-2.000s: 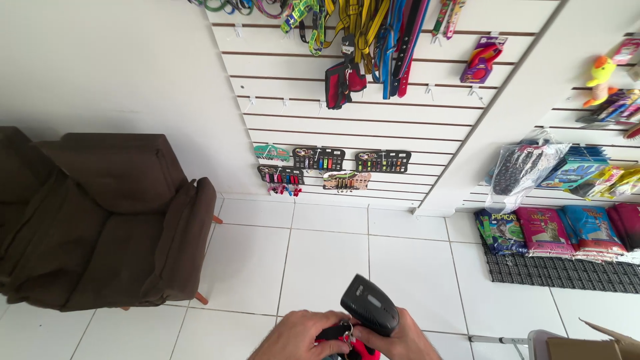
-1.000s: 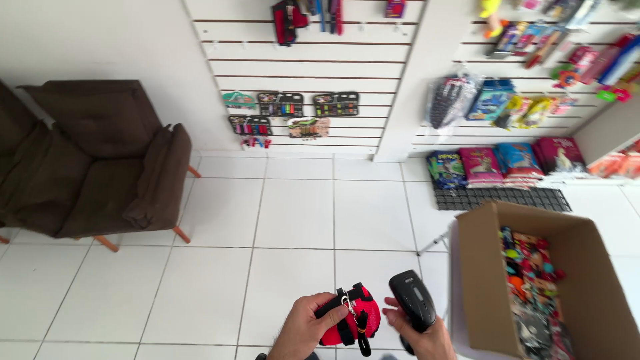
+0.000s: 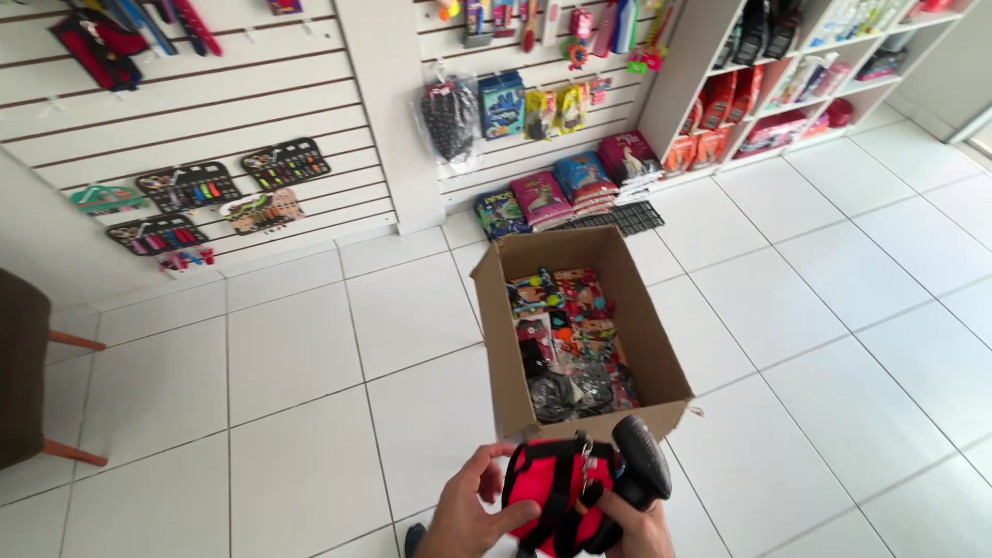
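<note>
At the bottom centre, my left hand [image 3: 477, 508] grips the left side of a red and black fabric pet harness [image 3: 535, 484] with a metal clip. My right hand [image 3: 639, 527] holds a black handheld barcode scanner [image 3: 642, 457], its head pointing up, and its thumb and fingers also touch the harness's right side. The two things overlap in front of the near edge of an open cardboard box [image 3: 502, 333]. Packaged, colourful items [image 3: 577, 333] and clear plastic bags [image 3: 554, 397] lie inside the box.
Slatted wall panels [image 3: 287, 93] carry hanging accessories. Bagged products [image 3: 542, 198] stand on a black grid [image 3: 647, 218] beyond the box. White shelving [image 3: 713, 116] is at the upper right. A brown armchair [image 3: 23, 372] stands at the left edge, on the white tiled floor [image 3: 294, 457].
The view has swung right, bringing the box to the centre. The harness and scanner, apart one second ago, are now together, and my right hand touches the harness too.
</note>
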